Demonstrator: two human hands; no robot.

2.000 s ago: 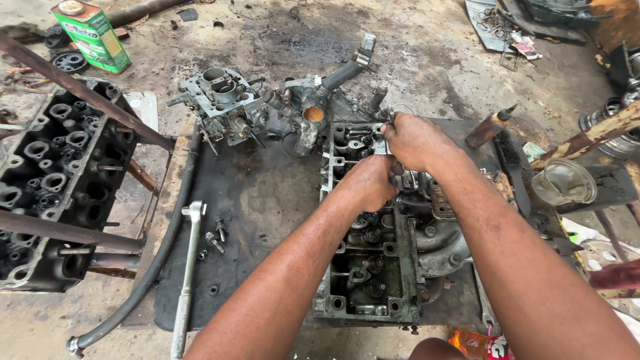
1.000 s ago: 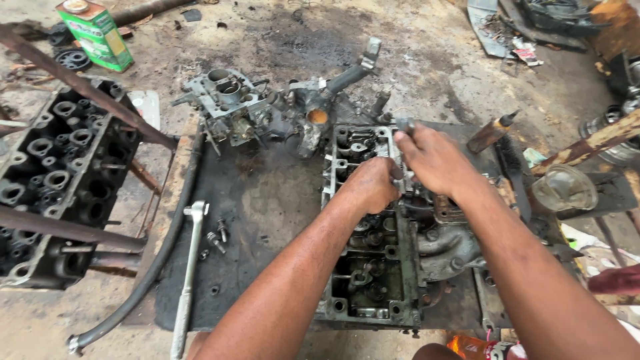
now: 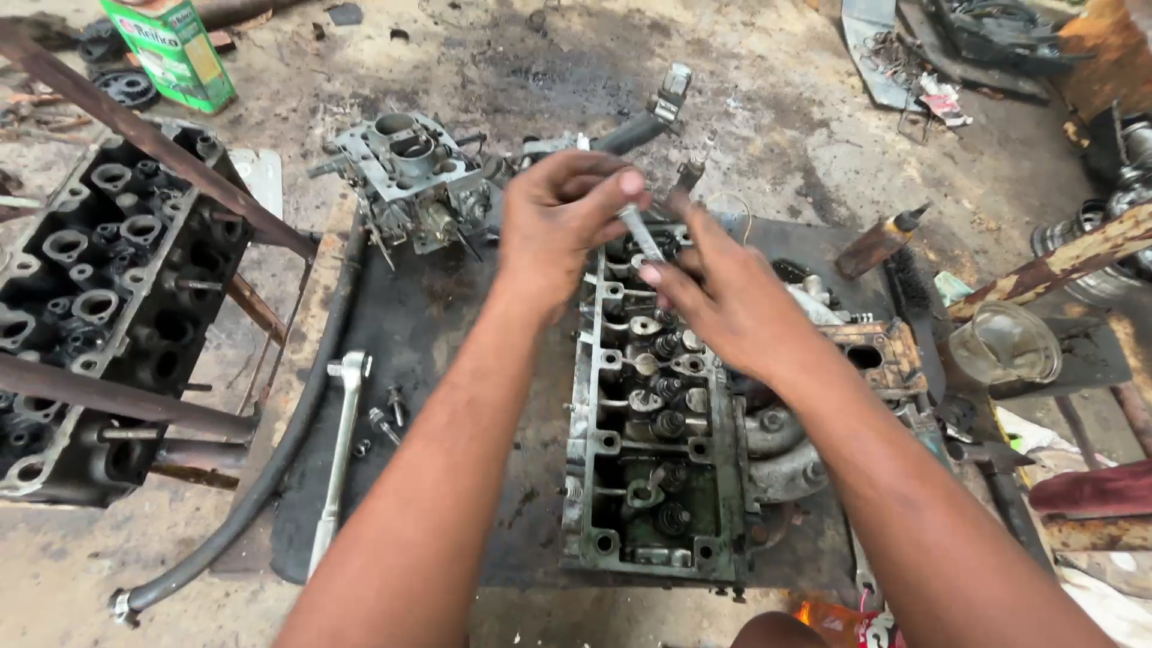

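Above the far end of an engine cylinder head (image 3: 607, 441), my left hand (image 3: 562, 225) and my right hand (image 3: 729, 292) are raised close together. A small metal rod-like part (image 3: 641, 236) spans between them, its upper end at the left fingertips and its lower end at the right thumb. What exactly it is cannot be told. Springs and rocker parts show inside the cylinder head, and a manifold (image 3: 778, 459) lies against its right side. Left of the hands sits a carburetor (image 3: 409, 171). A ratchet wrench (image 3: 342, 441) and several small bolts (image 3: 387, 421) lie nearer my left forearm.
A second cylinder head (image 3: 90, 306) stands at the left behind rusty metal bars (image 3: 135, 405). A black hose (image 3: 297, 432) runs along the bench's left edge. At the right are a pointed tool (image 3: 880, 241), a brush (image 3: 909, 288), a clear plastic container (image 3: 1005, 342) and a hammer (image 3: 994, 459).
Both hands were low over the cylinder head's far part; now they are lifted, with the small metal part visible between them. The left hand has moved up and left.
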